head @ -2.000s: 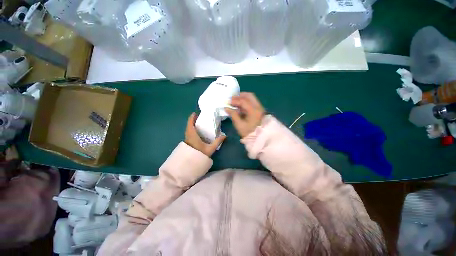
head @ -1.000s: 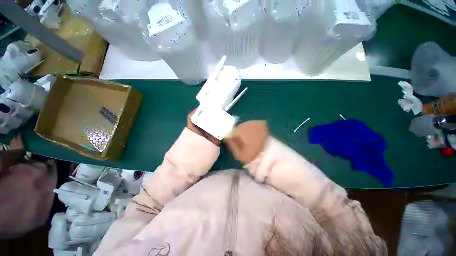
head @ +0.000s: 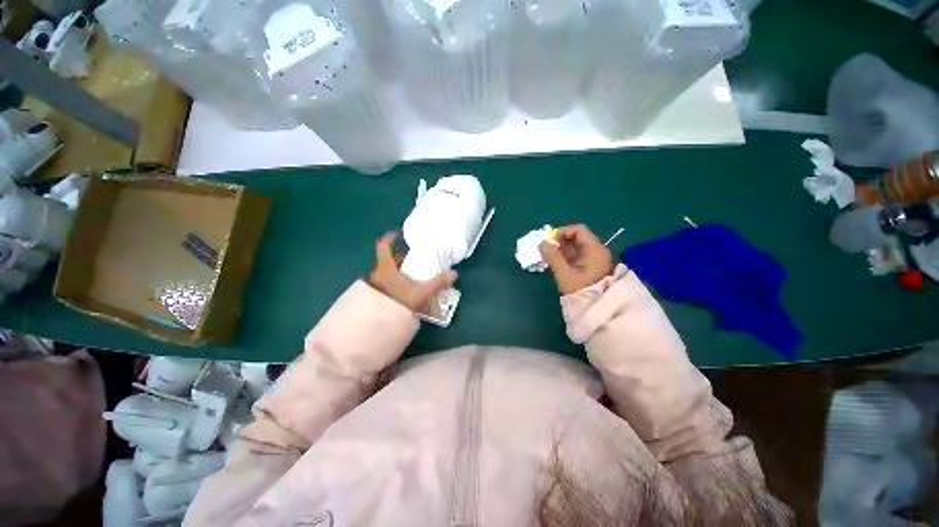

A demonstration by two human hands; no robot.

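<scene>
A white security camera (head: 445, 221) with thin white antennas on both sides is held over the green mat. My left hand (head: 404, 280) grips its bracket end (head: 441, 306) at the bottom. My right hand (head: 578, 257) is to the right, apart from the camera, and pinches a crumpled white wipe (head: 533, 249). A small yellow spot shows at a fingertip of the right hand.
An open brown carton (head: 242, 242) stands at left. A blue cloth (head: 721, 273) lies at right beside thin sticks. Bubble bags (head: 453, 72) stand on a white board (head: 577, 144) behind. Orange cylinder (head: 901, 183) at far right. White cameras (head: 170, 422) are heaped below left.
The camera has been turned so its rounded body faces up. My right hand has moved right, away from the camera, and the white wipe now shows clearly in its fingers.
</scene>
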